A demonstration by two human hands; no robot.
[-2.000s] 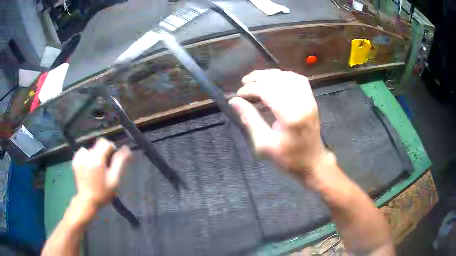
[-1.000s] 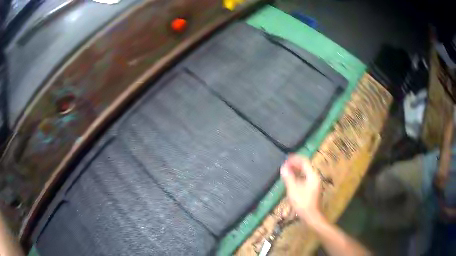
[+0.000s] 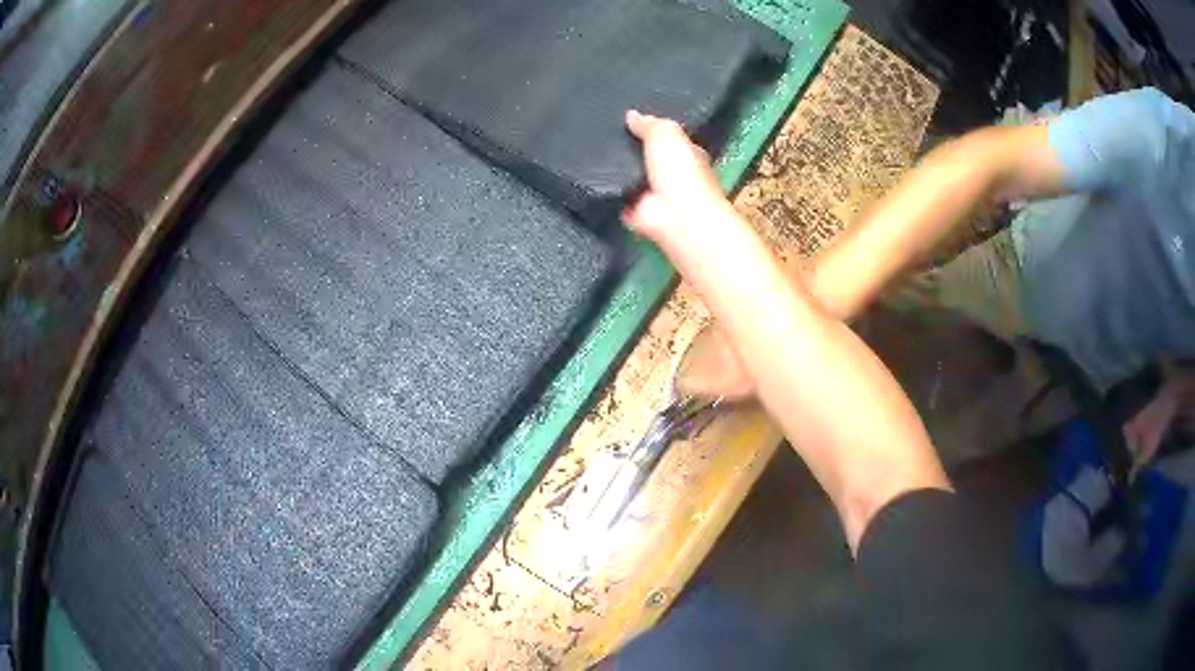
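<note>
Dark grey-black cut panels (image 3: 472, 262) lie side by side on the green pad (image 3: 537, 406), with dark seams between them. My right hand (image 3: 668, 184) is over the panels' near edge by the upper seam, with one finger extended and the others bent down. Whether it grips an edge or strip there cannot be told. My left hand is out of view. Silver scissors (image 3: 642, 459) are over the wooden ledge (image 3: 839, 144), in another person's hand (image 3: 721, 367).
The other person's arm (image 3: 917, 216), in a light blue sleeve (image 3: 1127, 144), reaches in from the right and passes beneath my forearm. The rusty press beam (image 3: 131, 157) curves along the left. Black flecks and stringy scraps litter the ledge. A blue stool (image 3: 1160, 524) is at lower right.
The view has turned down and toward the ledge. My right hand has moved from the pad's edge onto the panels. The other person's arm and the scissors have come in. My left hand has left view.
</note>
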